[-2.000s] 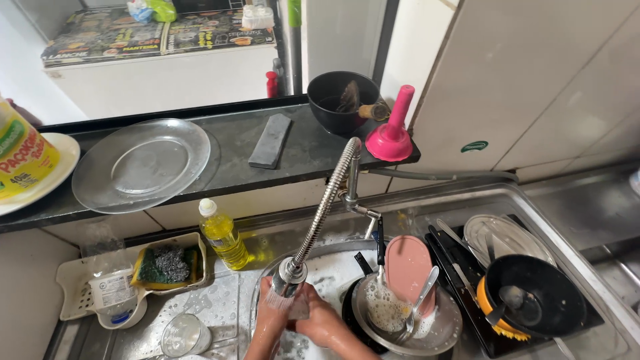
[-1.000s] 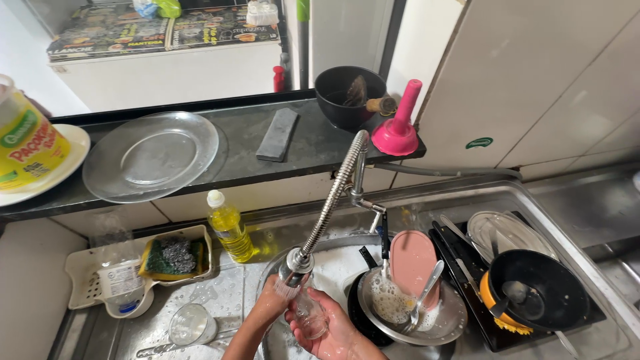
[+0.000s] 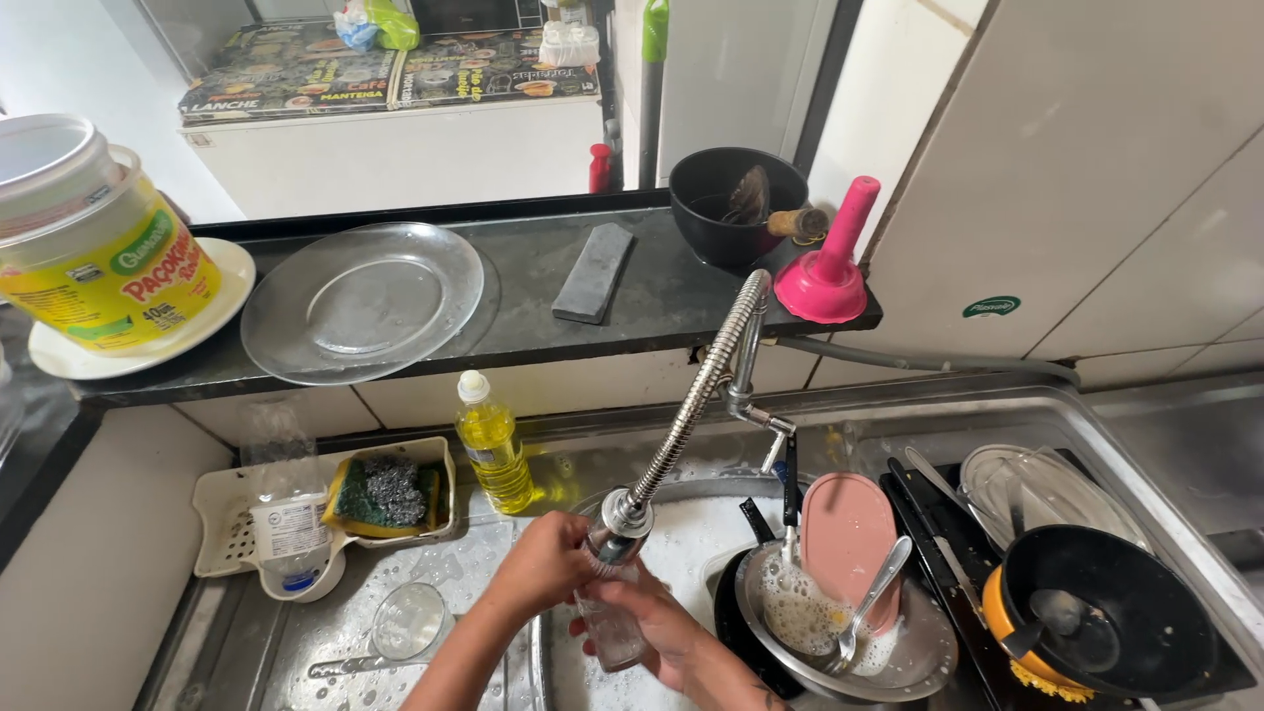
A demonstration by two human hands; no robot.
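Observation:
A clear drinking glass (image 3: 614,627) is held upright under the spray head (image 3: 620,518) of a metal spring faucet, over a sink basin of suds. My right hand (image 3: 657,622) is wrapped around the glass. My left hand (image 3: 553,563) is at the spray head and the glass's rim; the faucet partly hides its fingers, so its exact grip does not show. Just right of my hands sits a metal bowl (image 3: 923,652) of foamy water holding a spoon (image 3: 874,602), beside a pink oval lid (image 3: 849,543). Another clear glass (image 3: 410,620) and a knife (image 3: 360,668) lie on the left drainboard.
A yellow detergent bottle (image 3: 494,449) and a caddy (image 3: 227,513) with a sponge and steel wool (image 3: 393,489) stand left. A black pan (image 3: 1116,612) and knives are stacked right. The ledge behind bears a glass plate (image 3: 363,301), a sharpening stone (image 3: 593,274), a black bowl (image 3: 726,242) and a pink plunger (image 3: 834,257).
The glass, tilted in my hands a second ago, is now upright beneath the spray head. My left hand has moved up against the spray head.

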